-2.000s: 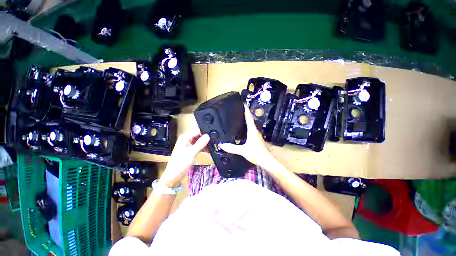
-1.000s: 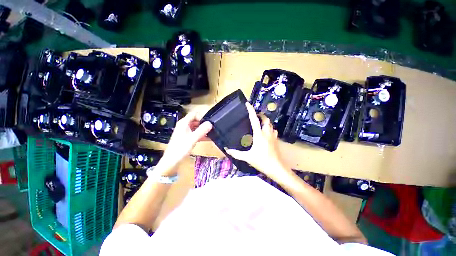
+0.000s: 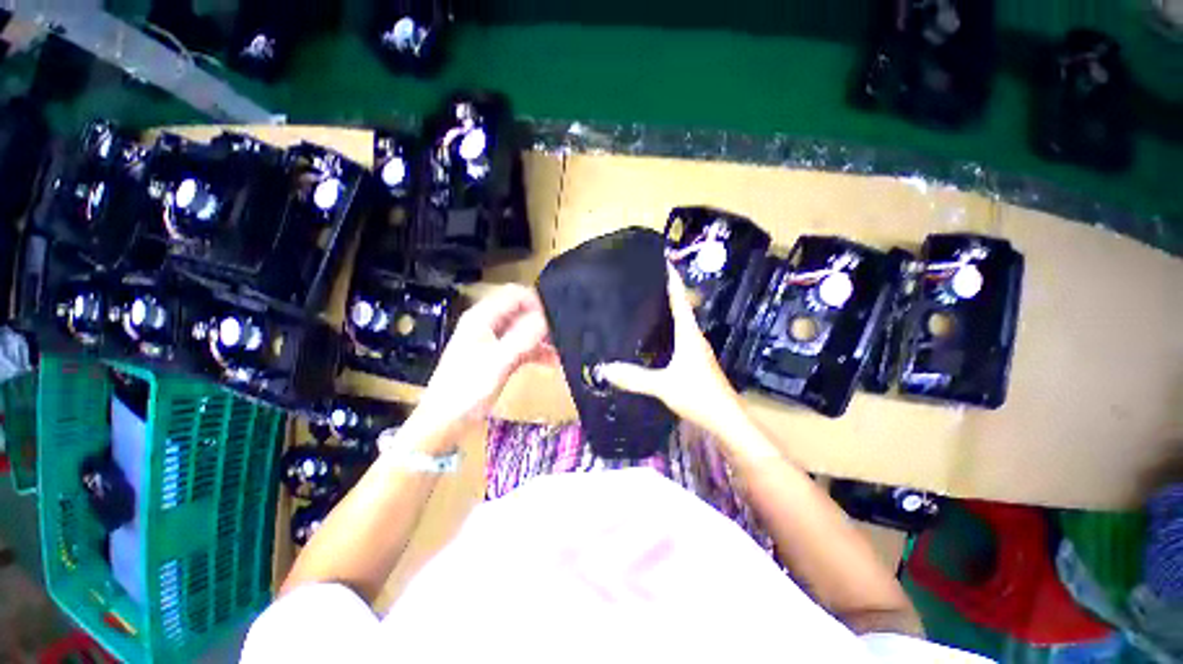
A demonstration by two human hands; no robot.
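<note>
A black plastic housing (image 3: 612, 305) is held up in front of my chest, its dark outer face towards me, with a small shiny ring near its middle. My right hand (image 3: 668, 376) grips its right side, the thumb across the face beside the ring. My left hand (image 3: 500, 348) is at the upper left edge, fingers bent; whether the fingertips touch the housing is unclear. Behind it on the cardboard-covered bench (image 3: 1064, 324) lie open black housings (image 3: 817, 324) with silver discs and tan circles.
More open housings (image 3: 231, 344) are clustered at the left. A green mesh crate (image 3: 214, 506) stands lower left. Small black units (image 3: 887, 503) lie below the bench edge. A green conveyor (image 3: 701, 91) carries black units beyond. A red stool (image 3: 1005, 571) is lower right.
The housing has been turned over and back between my hands; the side with a tan round opening no longer shows. My left hand's fingers have shifted along its upper left edge.
</note>
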